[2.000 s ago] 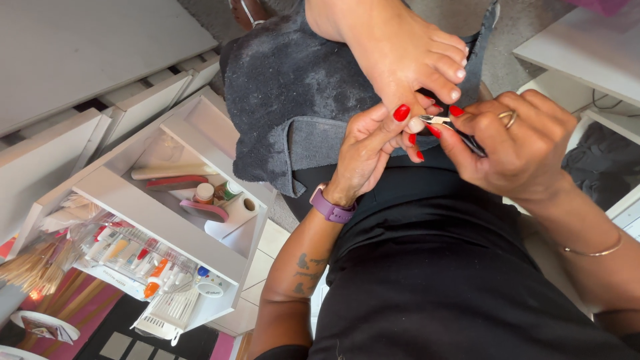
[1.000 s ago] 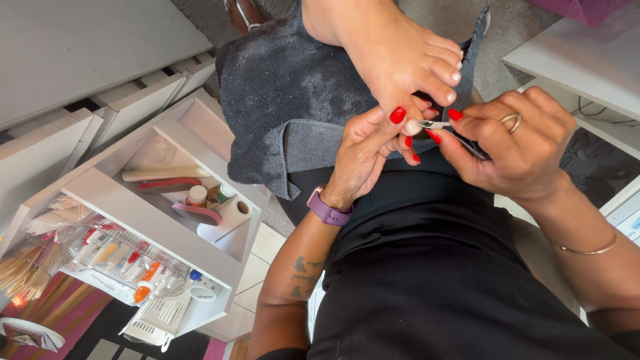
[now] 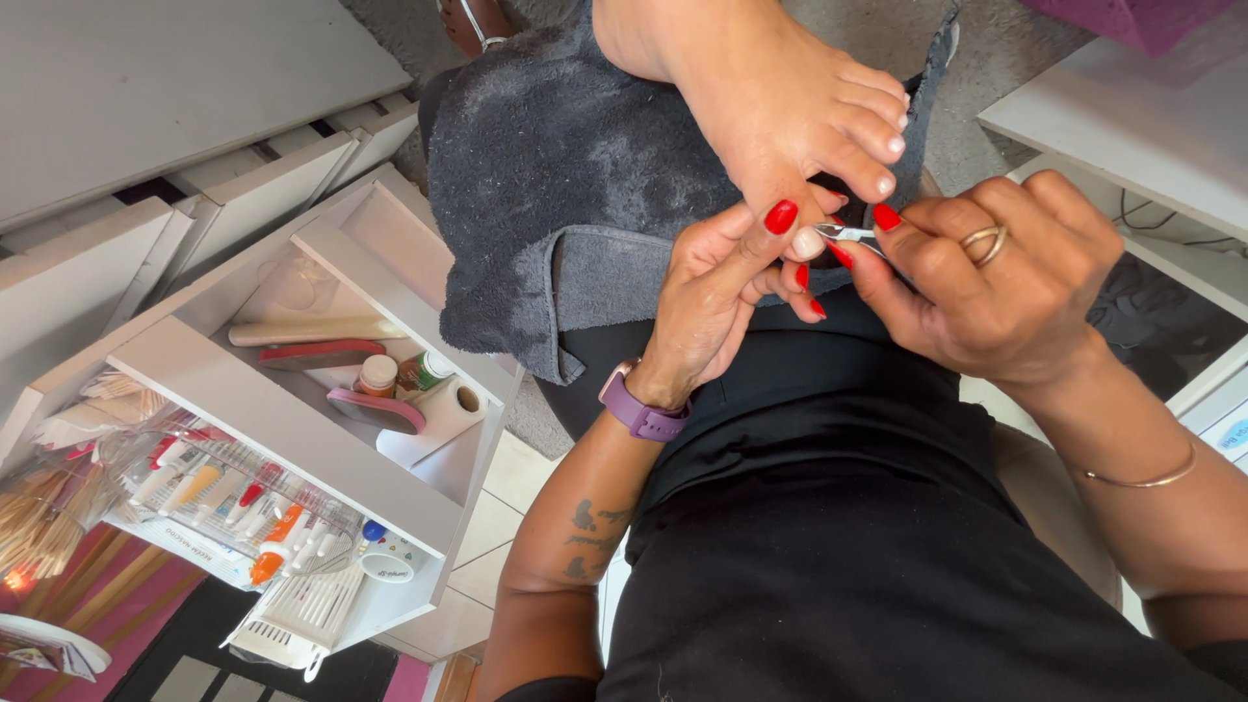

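Another person's bare foot [image 3: 770, 107] rests over a dark grey towel [image 3: 565, 166] on my lap. My left hand [image 3: 717, 283], with a purple watch band at the wrist, grips the big toe [image 3: 807, 242] between thumb and fingers. In my right hand [image 3: 994, 263] is a pair of metal cuticle nippers [image 3: 853, 235], its tip touching the edge of the big toenail. The handles are mostly hidden inside my fingers. The other toenails look pale.
At left stands a white cart [image 3: 292, 409] holding foot files [image 3: 375, 409], small bottles, a white roll [image 3: 453, 408], nail polishes [image 3: 278, 541] and wooden sticks [image 3: 49, 517]. A white shelf [image 3: 1121, 127] is at upper right. Another foot in a sandal [image 3: 473, 24] shows at the top.
The nippers' tip has shifted slightly at the big toenail. Both hands keep their hold, and the foot stays in about the same place.
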